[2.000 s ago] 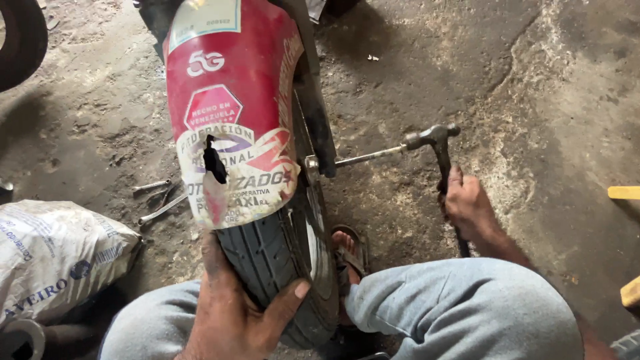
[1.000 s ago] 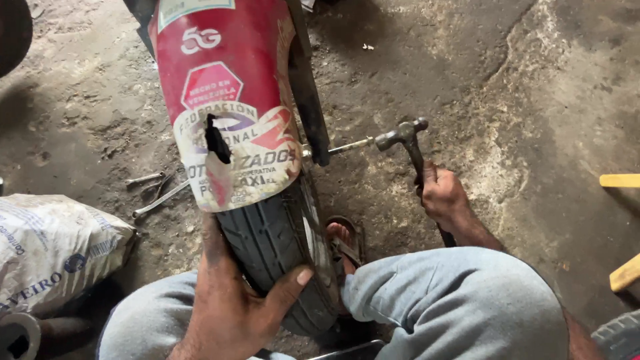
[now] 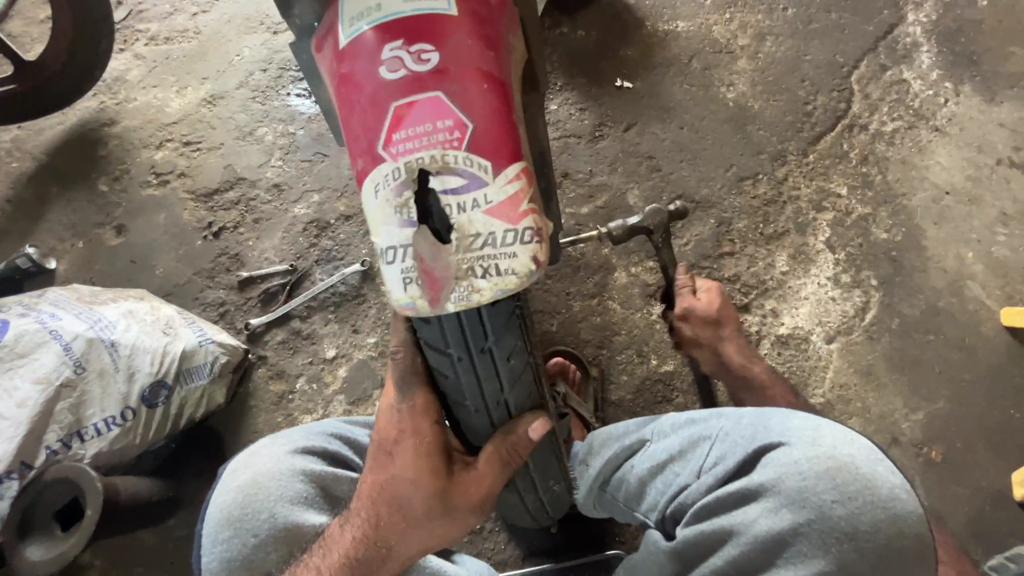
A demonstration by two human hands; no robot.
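My left hand [image 3: 436, 456] grips a motorcycle's front tire [image 3: 488, 376] between thumb and fingers, just below the red front fender [image 3: 416, 80], which bears stickers and has a torn hole. My right hand [image 3: 704, 316] is closed around the handle of a ball-peen hammer [image 3: 652, 224], to the right of the wheel. The hammer's head is at the outer end of a metal axle rod [image 3: 582, 238] that sticks out sideways beside the dark fork leg [image 3: 546, 128]. The rod's other end is hidden behind the fender and fork.
Wrenches [image 3: 308, 296] lie on the rough concrete floor [image 3: 744, 136] left of the fender. A white printed sack [image 3: 104, 376] and a round metal part [image 3: 56, 512] are at the lower left. Another wheel [image 3: 60, 64] stands at the top left. Yellow pieces [image 3: 1012, 318] show at the right edge.
The exposed part of the rod right of the fork looks shorter than two seconds ago, and the hammer with my right hand is nearer the wheel. My left hand stays on the tire.
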